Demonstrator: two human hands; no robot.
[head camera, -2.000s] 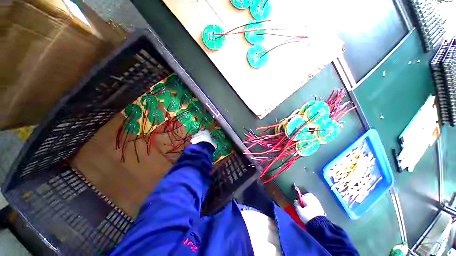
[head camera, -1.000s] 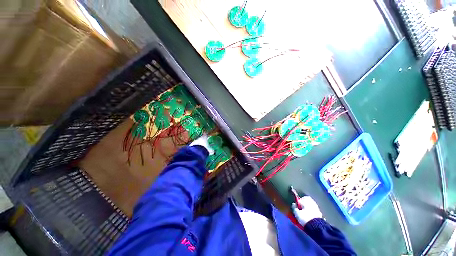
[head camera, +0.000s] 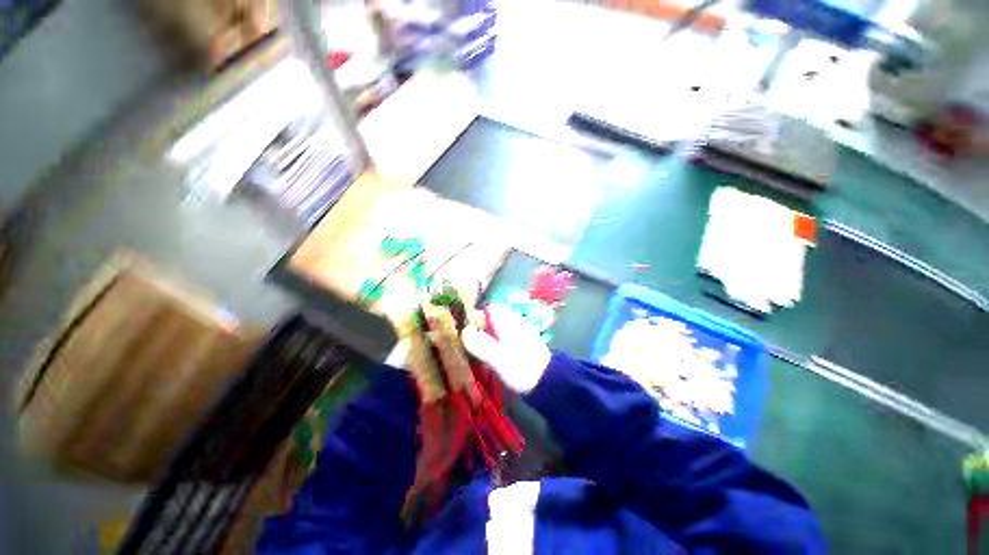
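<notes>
The view is blurred. A bunch of round circuit boards (head camera: 439, 331), edges yellowish and some faces green, is between my hands, with red lead wires (head camera: 461, 423) hanging towards my body. My left hand (head camera: 399, 353), white-gloved and mostly hidden, is closed on the bunch's left side. My right hand (head camera: 512, 345), also white-gloved, is closed on its right side; its fingertips are unclear. More green boards (head camera: 399, 252) lie on the cardboard sheet (head camera: 352, 222) beyond. Other boards with red wires (head camera: 542, 298) show behind my right hand. No cutters can be made out.
A blue tray (head camera: 755, 379) of small cream parts is to the right. White papers (head camera: 754, 244) with an orange corner lie farther back. The black crate (head camera: 233, 423) is at lower left, beside a brown cardboard box (head camera: 130, 369). A green board (head camera: 978, 477) shows at the right edge.
My left hand has come up out of the crate, and both hands have come together around a bunch of boards. The cutters seen in my right hand no longer show. The view has swung round.
</notes>
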